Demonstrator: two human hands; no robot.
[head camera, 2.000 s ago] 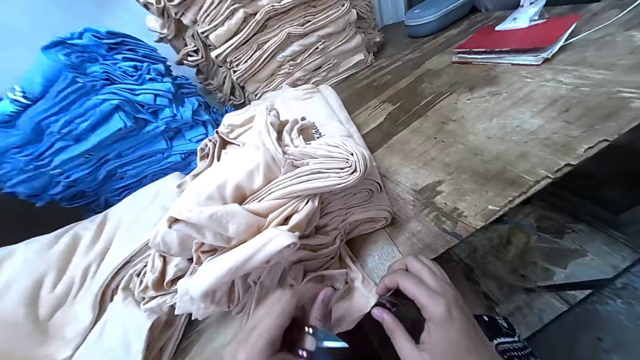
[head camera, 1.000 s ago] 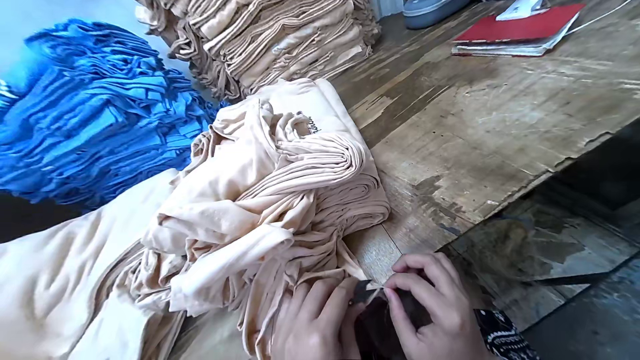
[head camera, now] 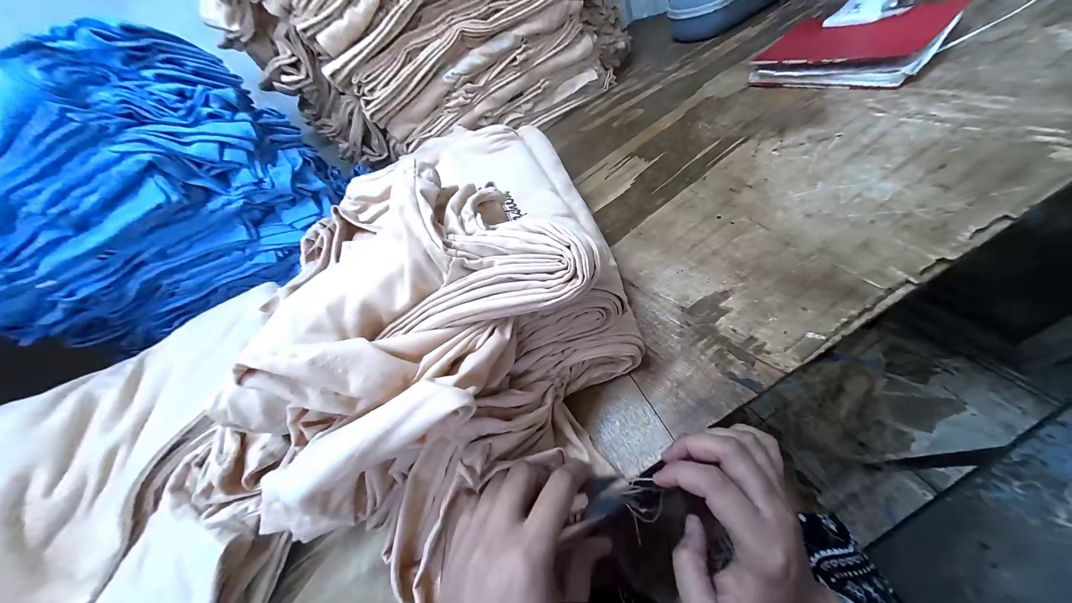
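At the bottom centre, my left hand [head camera: 523, 532] is closed around the edge of a cream knit cloth and a small dark metal blade-like tool [head camera: 605, 496], blurred. Just to its right, my right hand [head camera: 741, 511] pinches thin loose threads [head camera: 645, 494] between thumb and fingers, close to the tool's tip. The cream cloth [head camera: 368, 452] runs from my left hand up to a folded pile of cream fabric [head camera: 536, 276] on the wooden table, where a small dark print shows. Dark cloth lies below my hands.
A tall heap of blue fabric [head camera: 142, 193] stands at the left, a stack of beige fabric [head camera: 469, 67] behind. On the worn wooden table [head camera: 796, 226] lie a red-covered book [head camera: 863, 42] and a grey-blue container [head camera: 712, 18]. The table's chipped edge runs diagonally at right.
Two seconds ago my left hand was blurred, with a shiny tool at its fingers lower down; it has since come up beside my right hand. The fabric piles have stayed put.
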